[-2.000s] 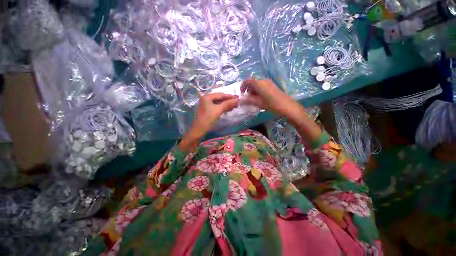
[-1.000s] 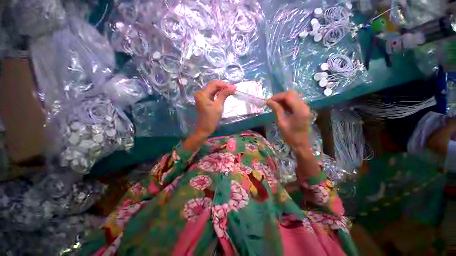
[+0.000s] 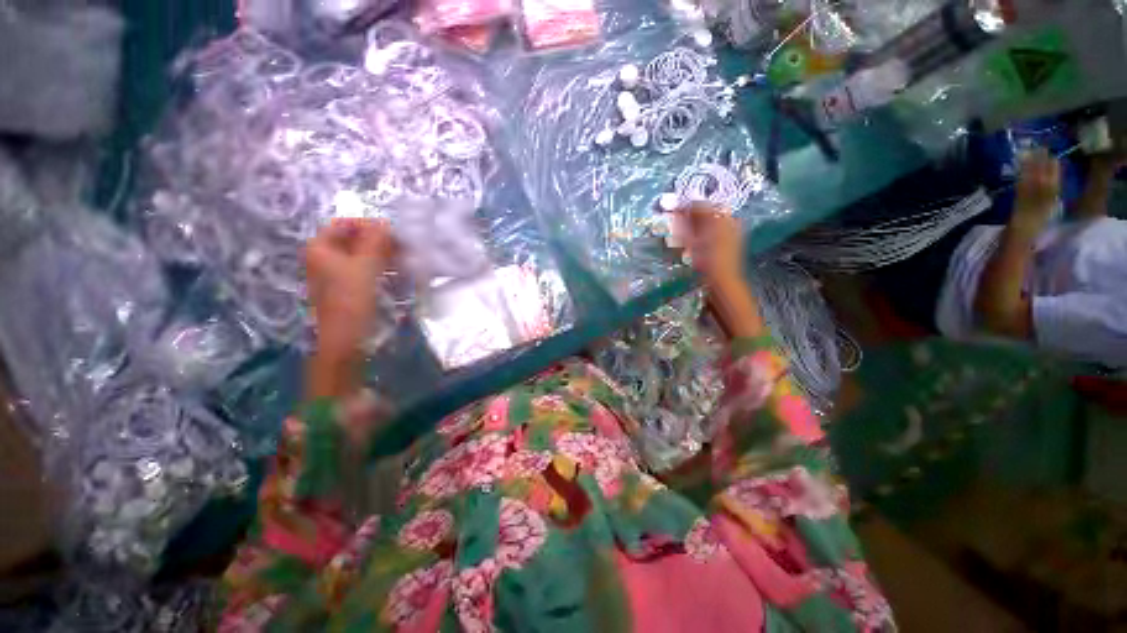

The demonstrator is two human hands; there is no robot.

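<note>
My left hand (image 3: 347,257), blurred, is over the right part of the packed pile, its fingers closed on a small clear bag (image 3: 441,235) that hangs out to its right. My right hand (image 3: 709,237) is at the near loose coil (image 3: 717,186), its fingertips at the round white end pieces; blur hides whether they grip one. A stack of small clear bags (image 3: 476,324) lies at the near bench edge between my hands. Another loose coil (image 3: 677,118) with white end pieces lies beyond, on a clear sheet (image 3: 562,161).
Packed units (image 3: 297,136) are heaped at left. A bulging clear sack (image 3: 148,482) is at lower left. Pink printed packets (image 3: 559,22) lie at the far side. A fixture with a warning label (image 3: 1036,68) is far right. Long cables (image 3: 890,241) hang at right, near another person's arm (image 3: 1016,254).
My hands have moved apart, the left over the packed pile with a bag, the right out to the loose coils. The view has shifted right, showing more of the other person.
</note>
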